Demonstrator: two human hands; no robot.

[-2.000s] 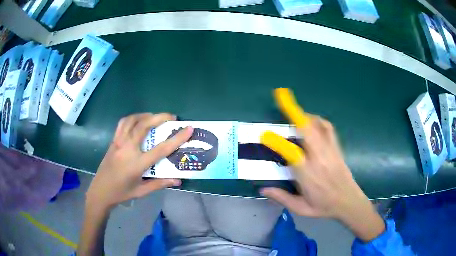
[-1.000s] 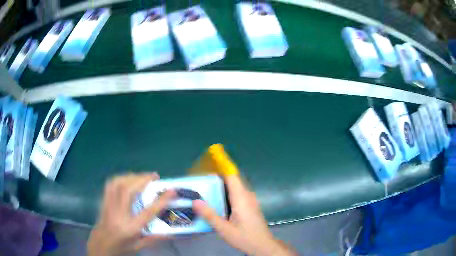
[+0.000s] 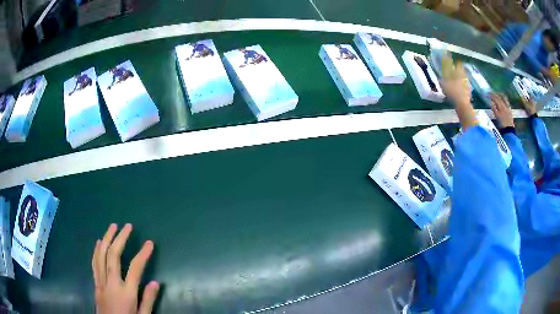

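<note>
My left hand (image 3: 121, 276) is open and empty over the green bench at the lower left, fingers spread. My right hand (image 3: 455, 84), blurred, reaches over the divider rail to the belt at the upper right, its blue sleeve running up from the bottom edge. Its yellowish fingertips are at a pale box (image 3: 437, 56); whether they grip it is unclear. Just left of it, a white inner box (image 3: 423, 76) with a dark watch shape lies on the belt. Finished gift boxes (image 3: 261, 81) lie spaced along the belt, sporting-figure side up.
The white divider rail (image 3: 245, 136) crosses the view. Printed cartons stand at the bench's left (image 3: 34, 227) and right (image 3: 410, 185). Another worker's hands (image 3: 502, 111) and blue sleeves are at the right, beside my right arm. More people show at the upper right.
The sleeve box has left both hands. My left hand opened and moved left; my right hand moved far up and right to the belt. The view has turned right.
</note>
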